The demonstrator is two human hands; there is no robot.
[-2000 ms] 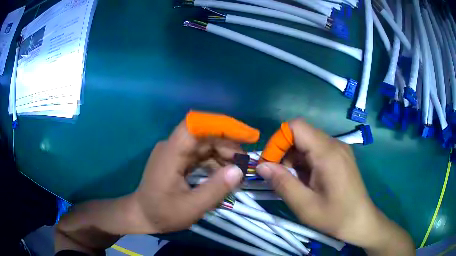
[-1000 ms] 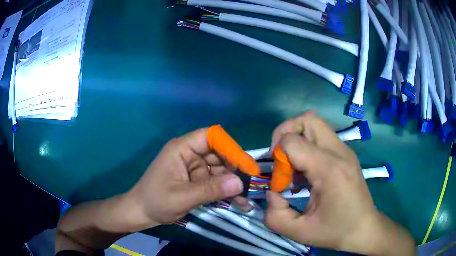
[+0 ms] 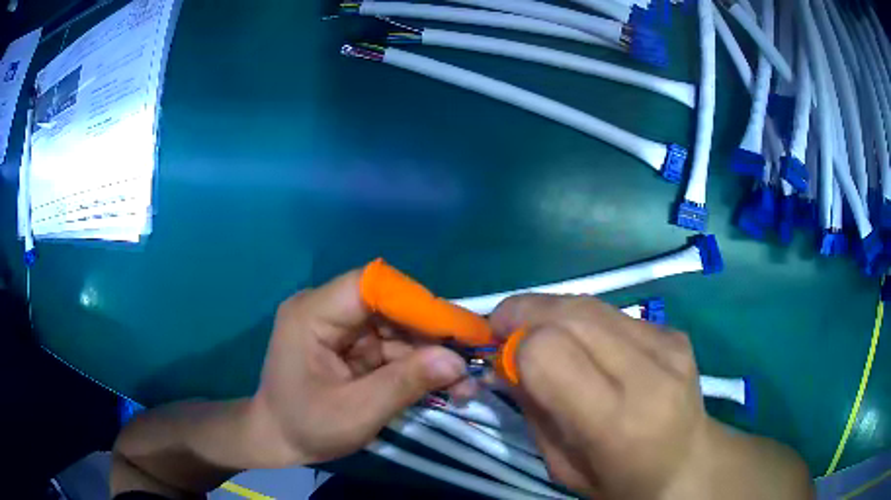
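My left hand (image 3: 342, 366), with an orange finger cot on its index finger, pinches a small dark connector housing, mostly covered by the fingers. My right hand (image 3: 611, 391), with an orange cot on one finger, holds thin colored lead wires (image 3: 479, 360) right beside the housing. Whether the wire ends sit inside it cannot be told. A white cable (image 3: 722, 389) with a blue end comes out right of my right hand; its link to the held wires is hidden. Several white cables (image 3: 449, 459) lie under my hands.
White cables (image 3: 528, 100) with open wire ends lie across the back. A large pile of white cables (image 3: 830, 127) with blue connectors is at the right. Printed sheets (image 3: 98, 146) lie at the left. Another cable (image 3: 606, 276) with a blue connector lies behind my right hand.
My right hand has turned and come down over the wires, closer to my left fingers. The dark housing is now more covered. More of the cable behind my right hand shows.
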